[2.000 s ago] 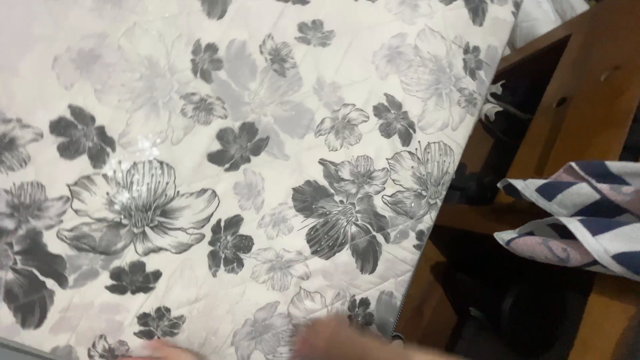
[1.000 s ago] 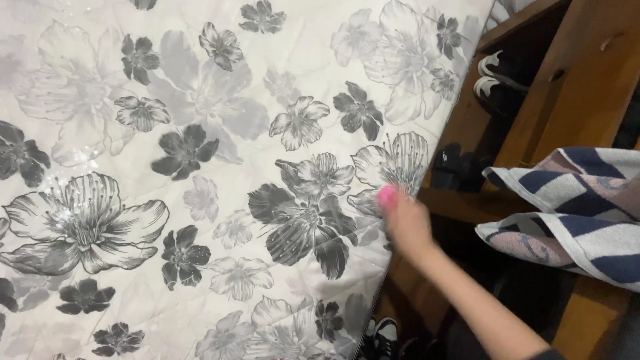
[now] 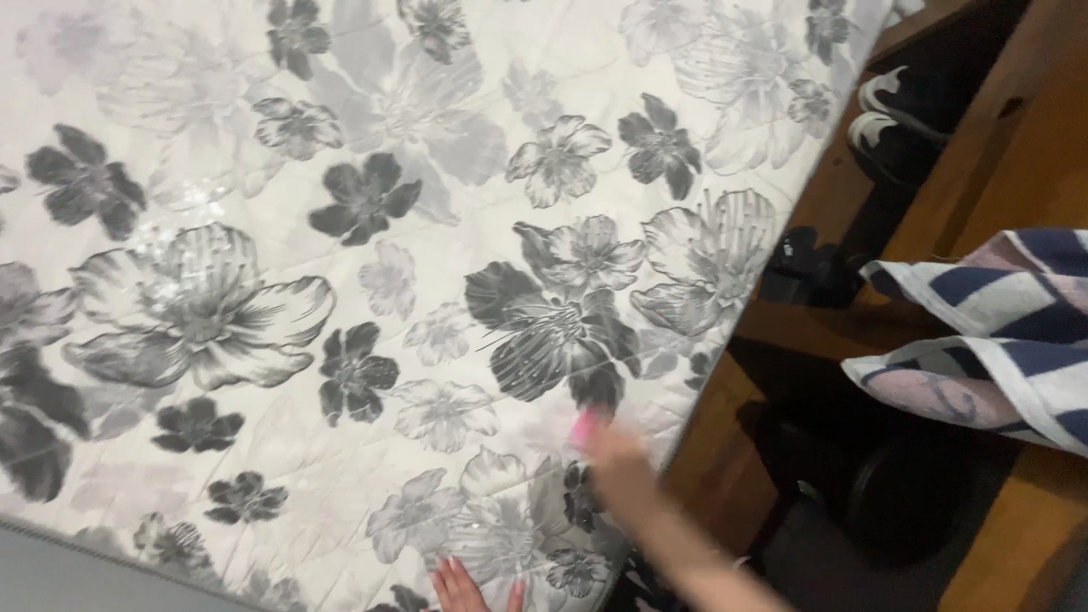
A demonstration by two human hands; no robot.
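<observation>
A white quilted cover printed with grey and black flowers fills most of the view. My right hand, blurred, is at its lower right part and grips a small pink object whose kind I cannot tell. At the bottom edge of the view, my left hand rests with fingers apart on the printed fabric, only its fingers showing. A shiny patch glints on the cover at the left.
Wooden shelving stands along the right side, with black and white shoes in it. A navy, white and pink patterned cloth juts out from the right. A grey surface lies at the lower left.
Since one second ago my right hand with the pink object has moved down the cover. My left hand, out of view then, now shows at the bottom.
</observation>
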